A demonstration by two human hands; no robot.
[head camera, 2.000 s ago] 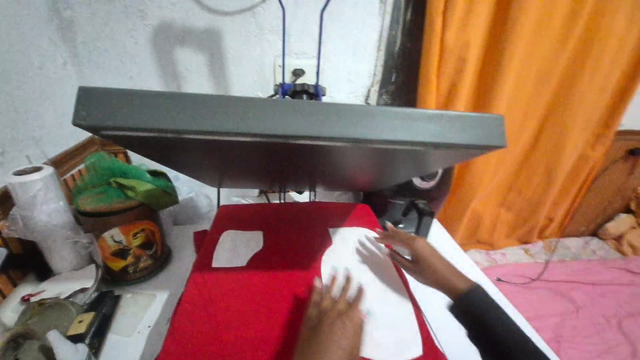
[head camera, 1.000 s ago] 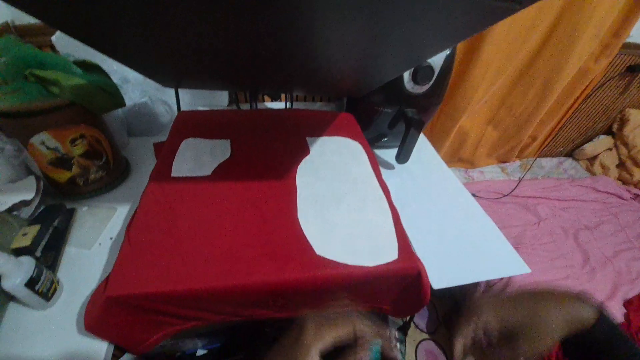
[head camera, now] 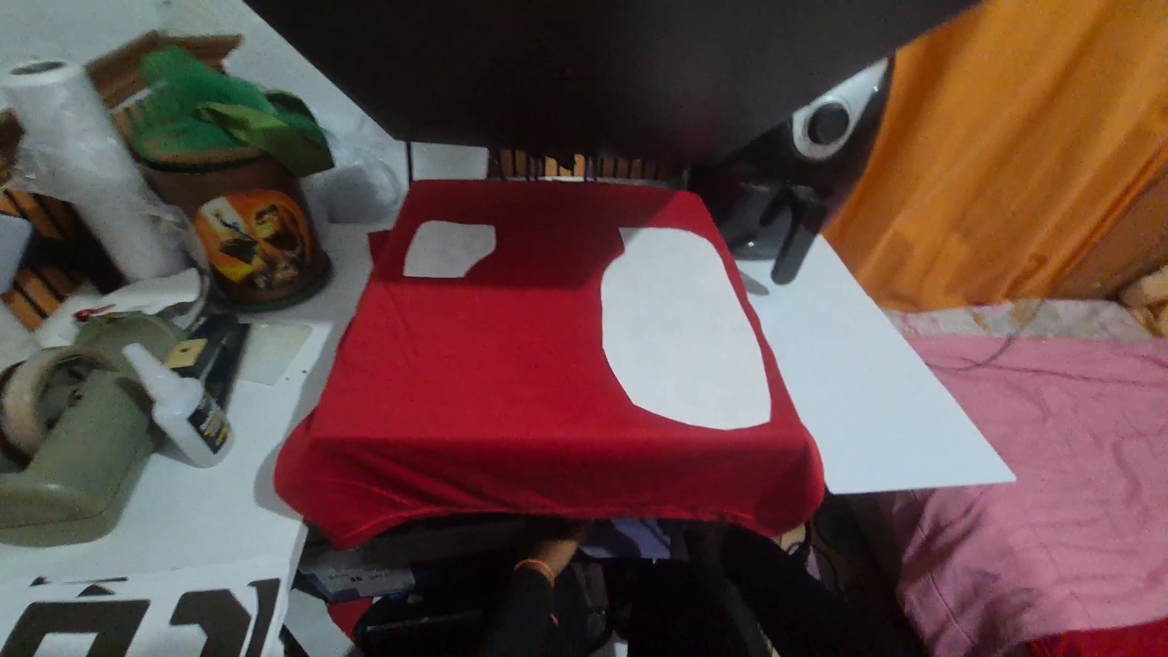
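Note:
Red fabric (head camera: 474, 365) is draped over the lower platen of a heat press, its front edge hanging down. On it lie a small white cut piece (head camera: 450, 249) at the back left and a large rounded white piece (head camera: 684, 328) on the right. The dark upper platen (head camera: 584, 73) is raised above them. My left hand (head camera: 558, 547), with an orange band at the wrist, reaches under the front hem of the fabric; its fingers are hidden. My right hand does not show; dark shapes fill the lower middle.
A white sheet (head camera: 876, 392) sticks out to the right, beside a black appliance (head camera: 776, 201). On the left stand a tape dispenser (head camera: 73, 456), a glue bottle (head camera: 187, 411), a brown pot (head camera: 260, 237) and a plastic-wrapped roll (head camera: 100, 173). A pink-covered bed (head camera: 1049, 438) is at right.
Both hands have left the large white piece, where they lay two seconds ago. My left hand is now low under the fabric's front edge, and my right hand has gone from sight.

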